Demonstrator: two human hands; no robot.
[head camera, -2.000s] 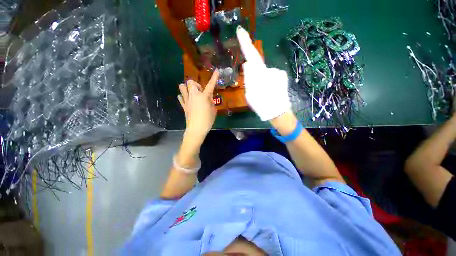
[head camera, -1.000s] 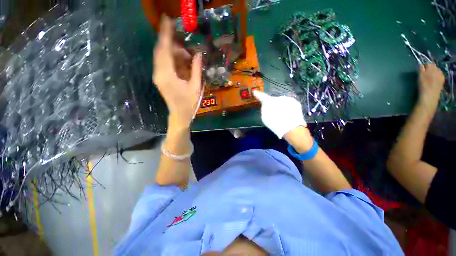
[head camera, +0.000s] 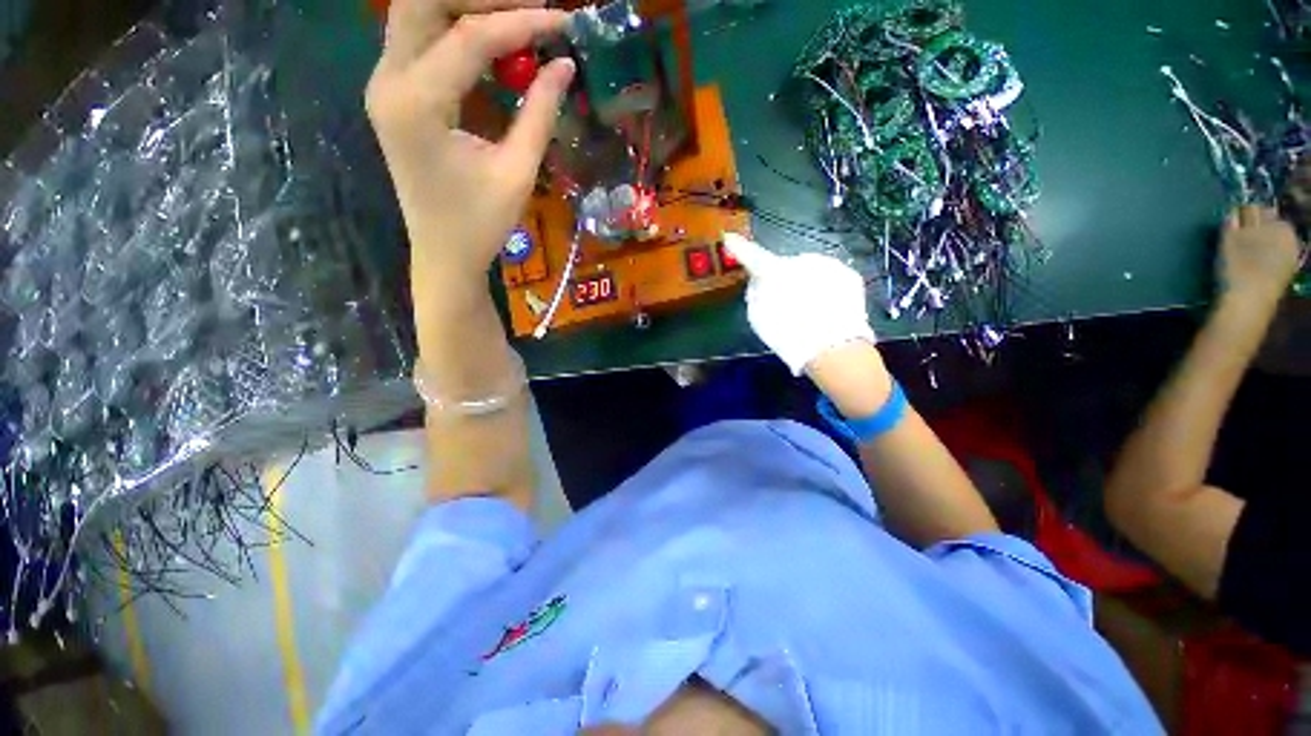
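The orange test fixture (head camera: 676, 283) stands in front of me with two round metal posts (head camera: 618, 210); a red glow shows beside them. Its digital readout (head camera: 592, 291) shows 230. My bare left hand (head camera: 467, 144) is at the fixture's upper left, thumb and fingers around the red clamp handle (head camera: 515, 66); part of the grip is hidden. My gloved right hand (head camera: 805, 305) holds nothing; its extended index finger touches or hovers at the red switches (head camera: 700, 260), partly covering one. Dark leads and a white lead run out from the posts. Any ring board between them cannot be made out.
A pile of green ring boards with wires (head camera: 920, 144) lies right of the fixture. Large clear blister trays (head camera: 187, 273) are at left, wires hanging over their edge. Another person's hand (head camera: 1258, 252) is at the far right by more wired parts. A blue round knob (head camera: 519, 245) is on the fixture.
My left hand has moved from the fixture's front up and left to the red handle. My right hand has come down from the frame to the switches. Leads and a red glow now show.
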